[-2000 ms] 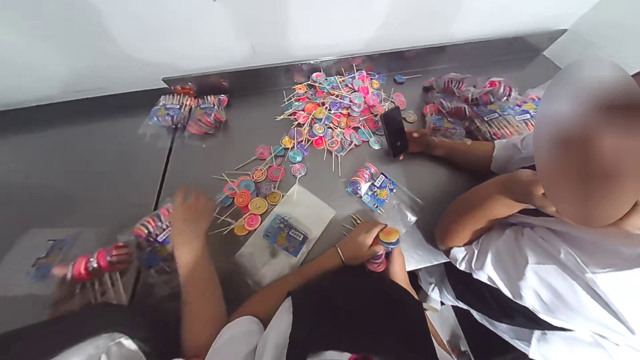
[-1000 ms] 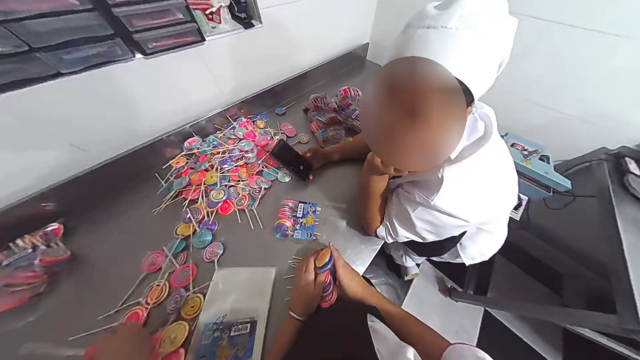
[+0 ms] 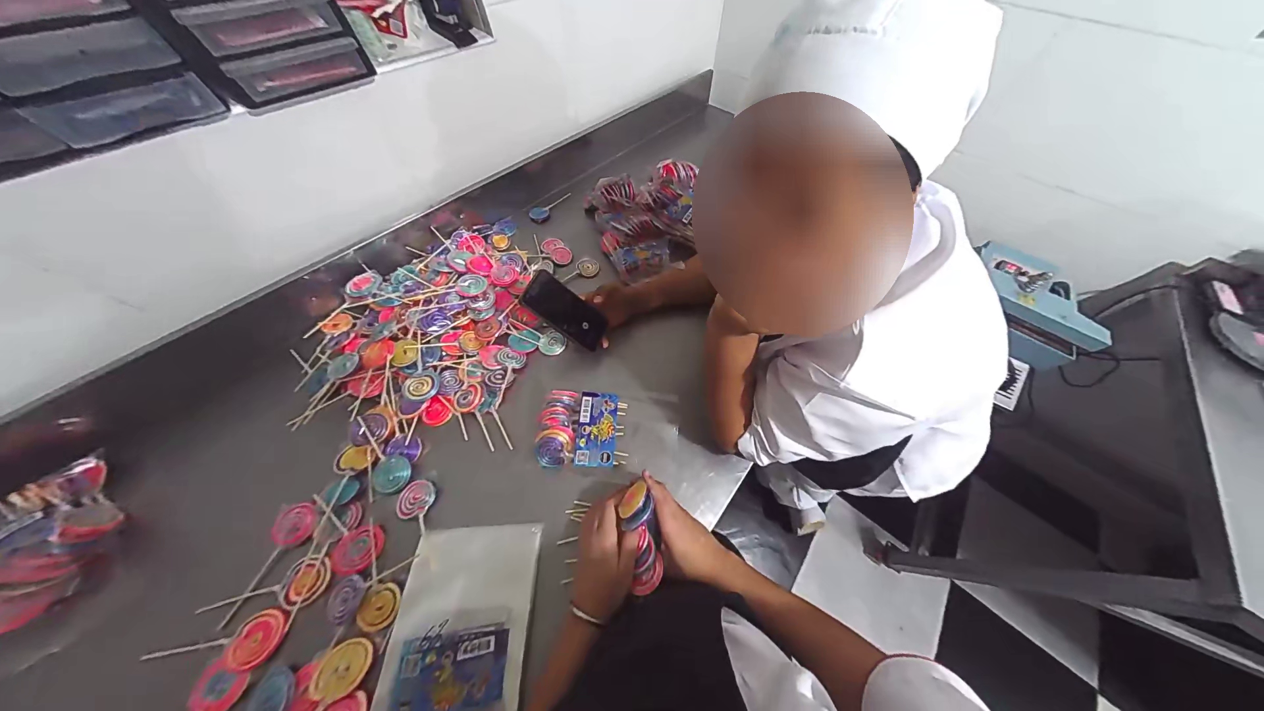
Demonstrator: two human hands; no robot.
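My left hand (image 3: 604, 555) and my right hand (image 3: 686, 531) meet at the lower centre, closed around a row of round, spiral-patterned lollipops (image 3: 646, 565). Thin sticks stick out to the left of my left hand. Just above lies a pack of lollipops (image 3: 556, 434) with a blue printed card (image 3: 596, 430), its sticks pointing right. Left of my hands is a whitish sheet or flat bag (image 3: 484, 558), with blue printed cards (image 3: 454, 667) on its lower part. Loose lollipops (image 3: 360, 548) lie beside it. My fingertips are partly hidden.
A big heap of lollipops (image 3: 434, 331) covers the middle of the grey table (image 3: 212, 439). Wrapped packs lie at the back (image 3: 642, 222) and far left (image 3: 59, 543). A co-worker (image 3: 879, 365) leans on the table at the right, holding a black phone (image 3: 565, 310).
The view has swung to the right. A blurred hand over the loose lollipops at the lower left one second ago is out of view. My hands still hold the lollipops.
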